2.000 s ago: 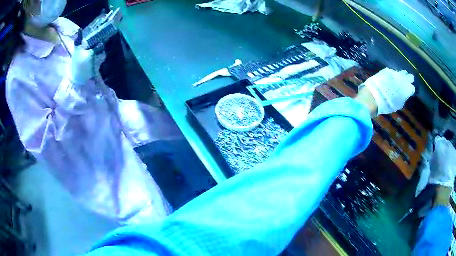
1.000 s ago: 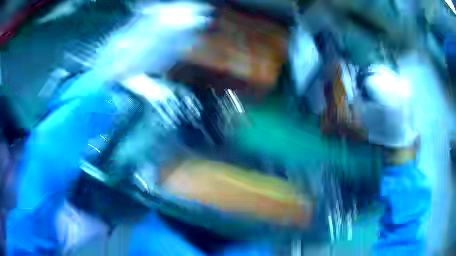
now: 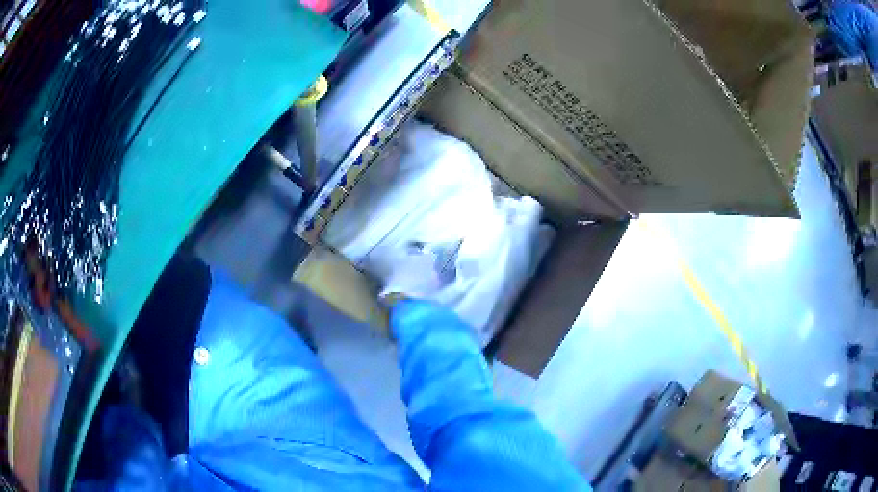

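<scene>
An open cardboard box point(image 3: 568, 306) stands on the floor beside the bench. Crumpled white plastic wrap or cloth point(image 3: 414, 192) fills much of it. My right sleeve reaches over the box's near edge. My right hand point(image 3: 412, 269) is in a white glove inside the box and blends with the white wrap. Its fingers cannot be made out, nor whether they grip anything. My left hand is not in view; only blue cloth shows at the lower left.
The green bench mat point(image 3: 207, 115) is at the left, with a bundle of black leads point(image 3: 72, 125) on it. A tan-floored jig point(image 3: 37, 404) shows at the lower left. Smaller cardboard boxes point(image 3: 708, 413) stand at the lower right. Another blue sleeve point(image 3: 857, 27) shows at the top right.
The view has turned from the bench trays and the person in lilac to the floor box. My right hand is now inside the box; my left hand has left the picture.
</scene>
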